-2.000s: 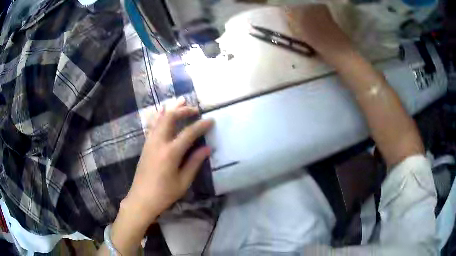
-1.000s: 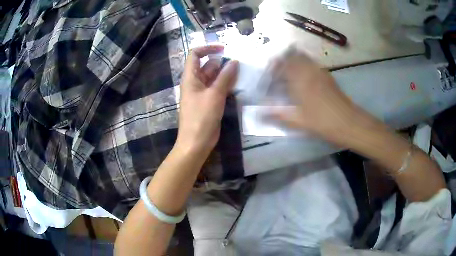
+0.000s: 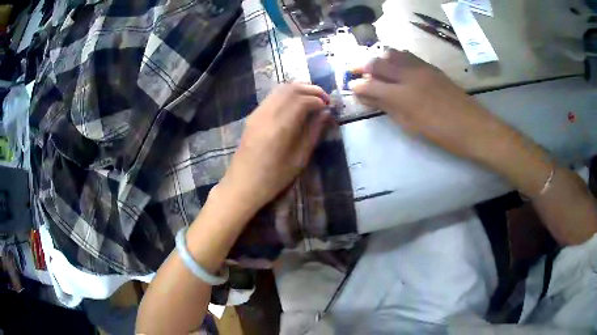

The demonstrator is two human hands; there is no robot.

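The plaid garment in black, grey and cream checks spreads over the left side, its straight edge beside the needle area of the sewing machine. My left hand has bent fingertips pinching the garment near this edge, just in front of the needle. My right hand is to the right of the needle, its fingertips on a small blue-and-white piece, likely a label, at the garment's edge. Glare hides the exact contact.
Dark thread snips lie on the machine bed, partly under a white printed strip. Another white slip is at the top edge. The white table front runs across the right. Orange-red handles show at far left.
My right hand has moved from the machine bed to the garment edge at the needle. The white strip held beside it a second ago now appears to lie by the snips. My left fingers have closed.
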